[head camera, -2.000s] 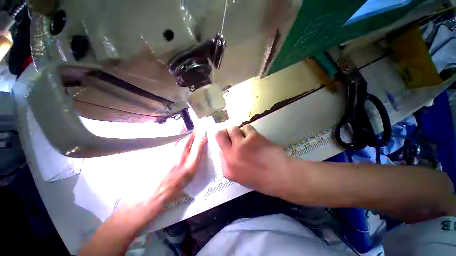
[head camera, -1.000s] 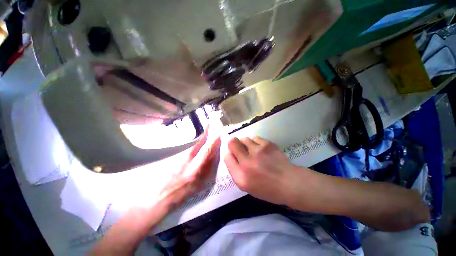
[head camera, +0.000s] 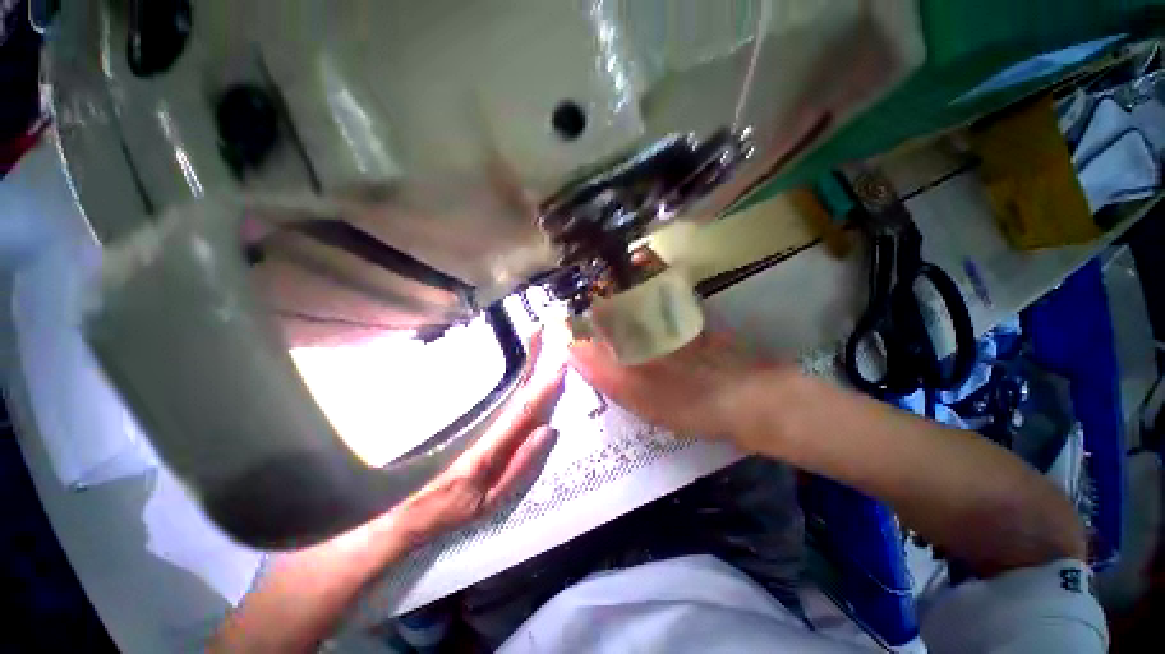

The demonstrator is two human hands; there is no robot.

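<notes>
The cream sewing machine head (head camera: 422,115) fills the upper middle. Its presser foot and needle area (head camera: 543,307) lies in strong lamp glare. My left hand (head camera: 479,466) lies flat on the table with fingertips near the presser foot, partly behind the pale curved loop (head camera: 192,409). My right hand (head camera: 664,383) is just right of the needle area, its fingers partly hidden by the cream block under the head. A small white piece (head camera: 588,383) shows between the hands, washed out. Whether either hand grips it is hidden by glare.
White cut pieces (head camera: 77,409) lie at the left of the table. Black-handled shears (head camera: 910,307) lie right of the machine. A yellow box (head camera: 1037,173) stands at the right end. A blue bin (head camera: 1073,371) with cloth is below it. A printed ruler runs along the front edge.
The machine head looks larger and closer as the view shifts. My right hand has moved in under the cream block. My left thumb is now spread from the fingers.
</notes>
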